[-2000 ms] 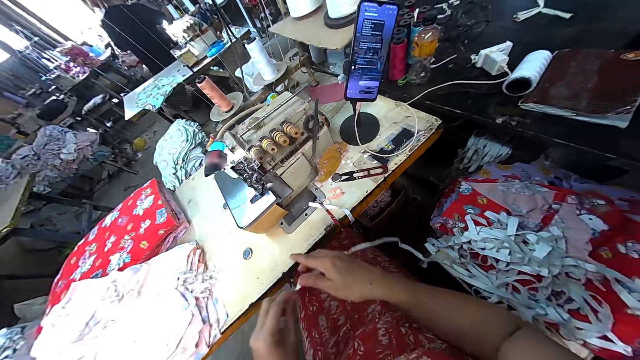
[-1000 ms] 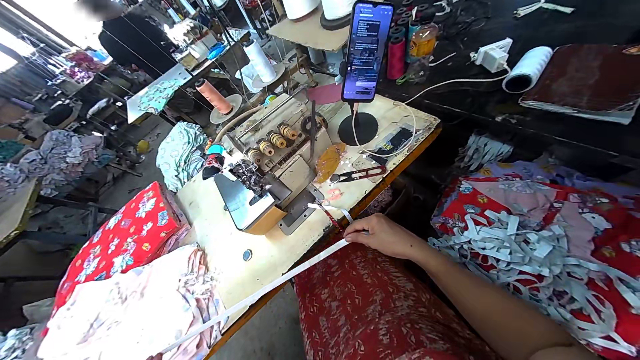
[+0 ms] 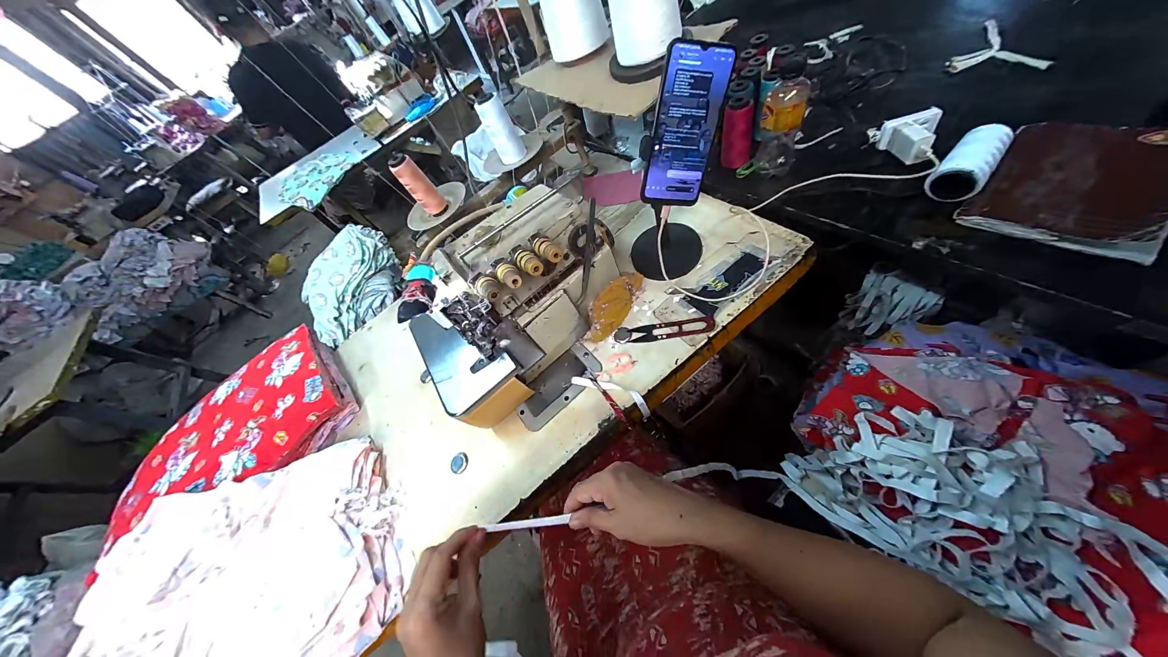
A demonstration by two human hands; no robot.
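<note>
Between my two hands a narrow white strip of elastic or tape [image 3: 526,524] is stretched over the table's front edge. My left hand [image 3: 444,593] pinches its left end between thumb and fingers. My right hand [image 3: 631,504] pinches it farther right, and the strip runs on from there toward a tangled heap of white strips [image 3: 949,493]. Beyond my hands stands an overlock sewing machine [image 3: 538,301]. Another white strip [image 3: 610,391] lies by its front plate. Red patterned cloth [image 3: 611,584] covers my lap below my right hand.
Thread snips [image 3: 671,329] and a phone on a stand [image 3: 687,123] are right of the machine. Folded red printed fabric [image 3: 237,411] and pale fabric [image 3: 246,557] cover the table's left. A dark table [image 3: 849,201] holds a thread cone [image 3: 969,162]. A person [image 3: 283,78] is in the back.
My left hand, out of view one second ago, is back at the lower middle, pinching the strip. My right hand has moved down from beside the table edge. The long span of strip across the table is gone.
</note>
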